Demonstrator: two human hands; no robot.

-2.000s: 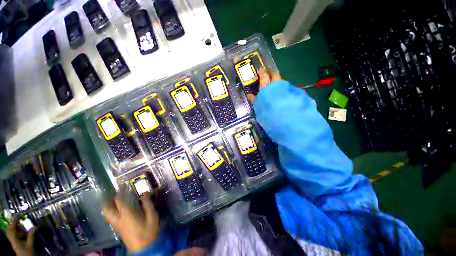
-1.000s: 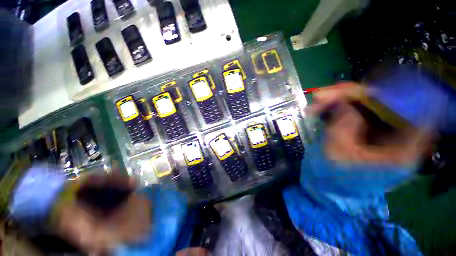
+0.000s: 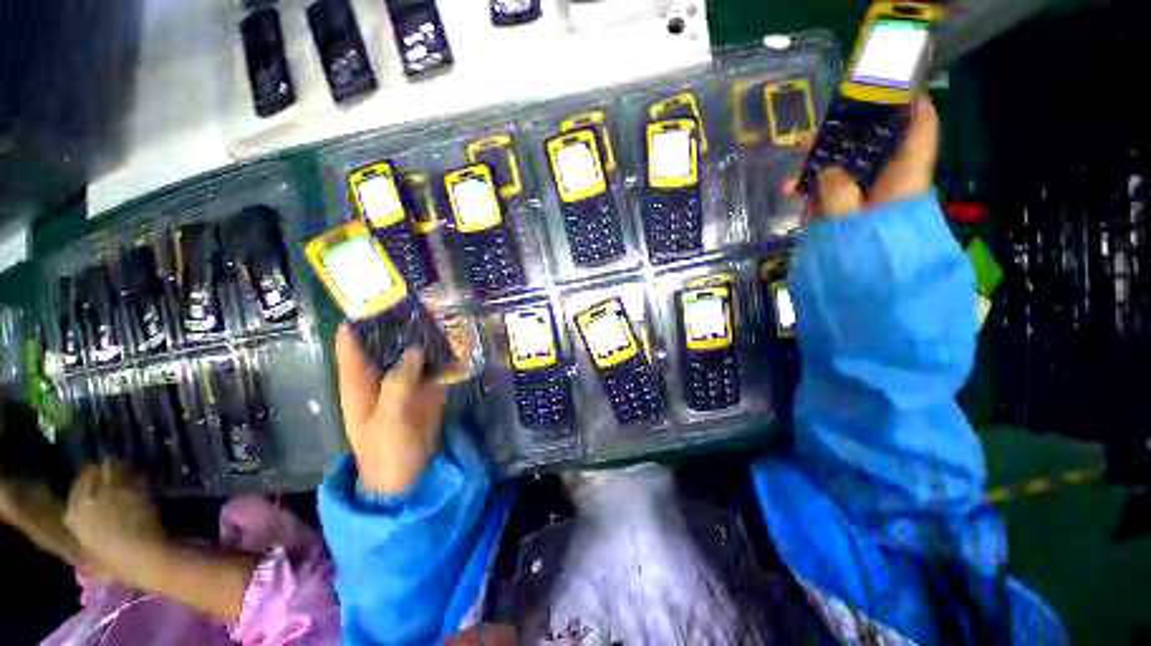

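My left hand (image 3: pixel 394 410) holds a keypad phone (image 3: pixel 362 278) with a yellow frame and lit screen, over the left side of the clear blister tray (image 3: pixel 745 234). My right hand (image 3: pixel 884 177) holds another lit keypad phone (image 3: pixel 891 57) above the tray's upper right corner. Several keypad phones with lit screens lie in the tray's two rows, one of them (image 3: pixel 579 164) near the middle. The upper right pocket holds an empty yellow frame (image 3: pixel 790 114) and no phone. My right sleeve partly covers a phone (image 3: pixel 785 303) in the lower right pocket.
A neighbour's blister tray (image 3: pixel 297 379) with dark phones lies at left, with another person's hands (image 3: pixel 120 517) and pink sleeve beside it. Black phones (image 3: pixel 338 51) lie on a white board (image 3: pixel 189 126) beyond. Right are a green tag (image 3: pixel 982 268), a red object (image 3: pixel 967 212) and a glossy black heap (image 3: pixel 1073 278).
Both hands were blurred, low and outside the tray a second ago; now they hold phones up over it. Two seconds ago both hands were at phones in the tray. The view has shifted.
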